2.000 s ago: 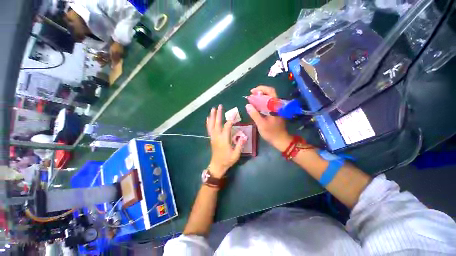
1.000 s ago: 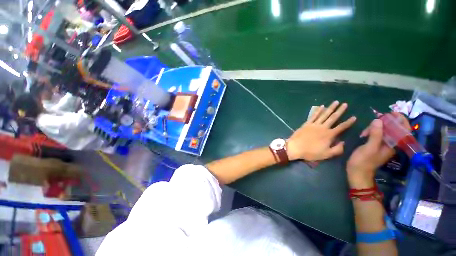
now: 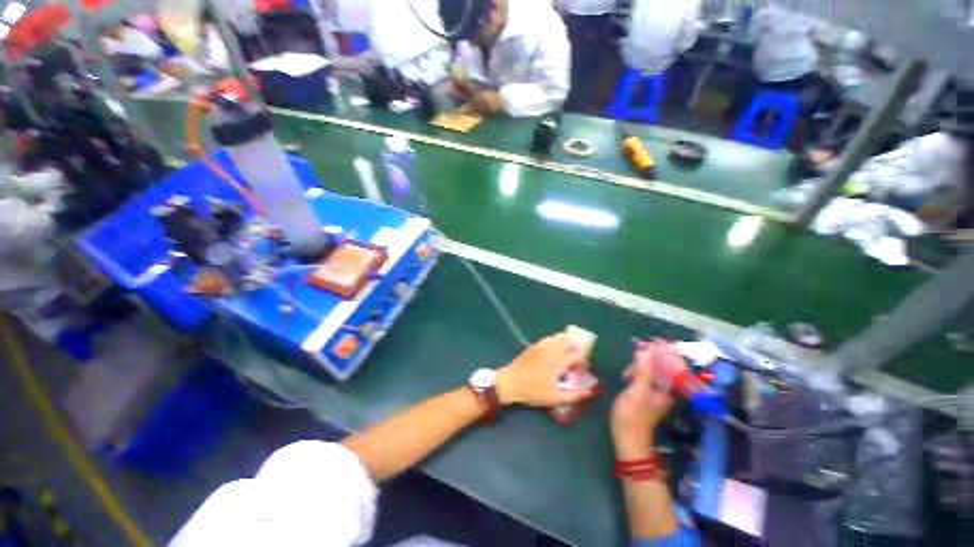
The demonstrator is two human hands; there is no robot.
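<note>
My right hand (image 3: 641, 406) holds a red-pink dispensing syringe (image 3: 673, 371) with a blue cap at its hose end, its tip towards the upper left. My left hand (image 3: 543, 374) is curled over the red-brown framed pad (image 3: 572, 410) on the dark green bench, partly covering it. Something small and pale shows by the left fingertips; blur hides whether they grip it. A plain cream pad (image 3: 580, 339) shows just beyond the left fingers. The hands are apart.
A blue bench machine (image 3: 368, 310) at left carries another framed pad (image 3: 348, 268). A pale cord runs from it towards my left hand. The dark-topped controller (image 3: 785, 449) and clear bags are at right. A pale strip (image 3: 619, 303) borders the green surface. People in white work beyond.
The view has swung, bringing the far workers into sight. My left hand has gone from spread fingers to curled over the framed pad. My right hand still holds the syringe.
</note>
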